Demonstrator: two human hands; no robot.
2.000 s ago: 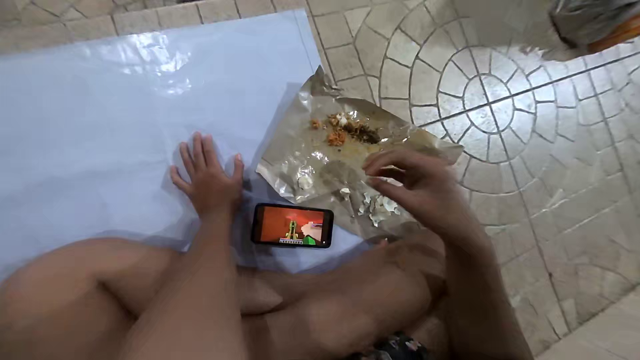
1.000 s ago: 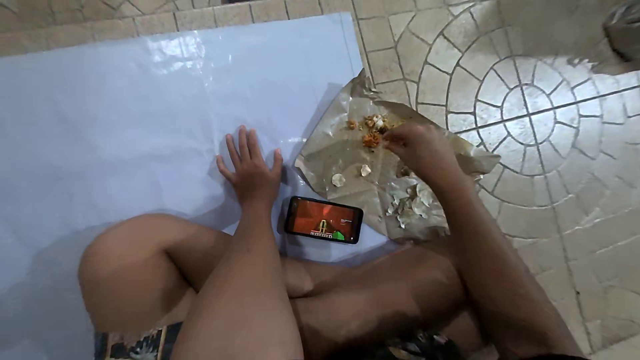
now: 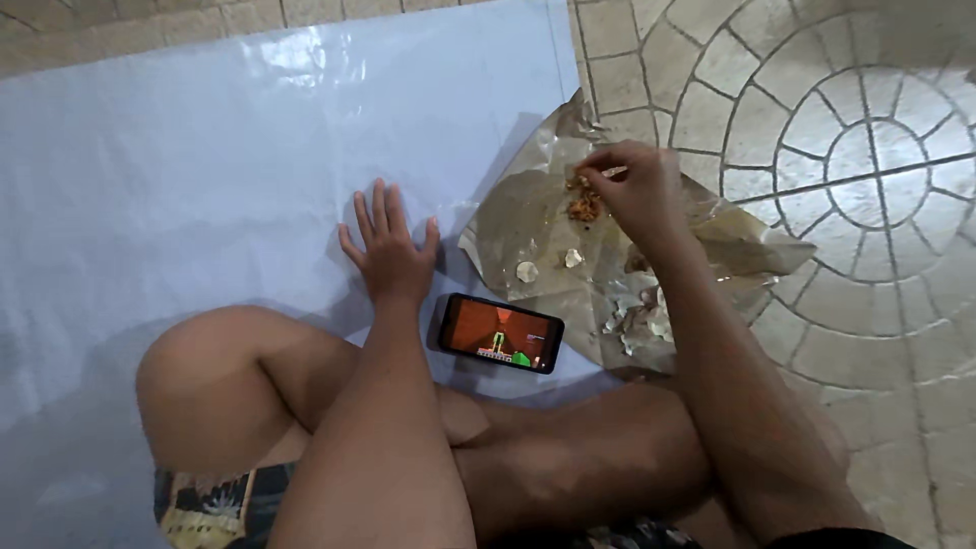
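My left hand point(image 3: 396, 255) lies flat, fingers spread, on a pale sheet point(image 3: 191, 191), holding nothing. My right hand point(image 3: 637, 191) is over the brown food wrapper point(image 3: 526, 206), thumb and fingertips pinched together at a small heap of reddish-orange food point(image 3: 584, 207). Whether a morsel is between the fingertips cannot be told. Lower on the wrapper are two small whitish pieces, one round point(image 3: 527, 271), one irregular point(image 3: 573, 258), and a pile of whitish shell-like scraps point(image 3: 640, 320), partly behind my right forearm. A smartphone point(image 3: 502, 333) with a lit game screen lies between my left hand and the scraps.
My crossed legs point(image 3: 579, 457) border the phone and wrapper on the near side. The sheet's right edge runs under the wrapper, which extends onto the patterned stone-tile floor point(image 3: 823, 305). More tiles run along the far edge of the sheet.
My right hand has moved from the wrapper's lower right side up to the food heap, where it stays. My left hand remains flat on the sheet. The view has shifted.
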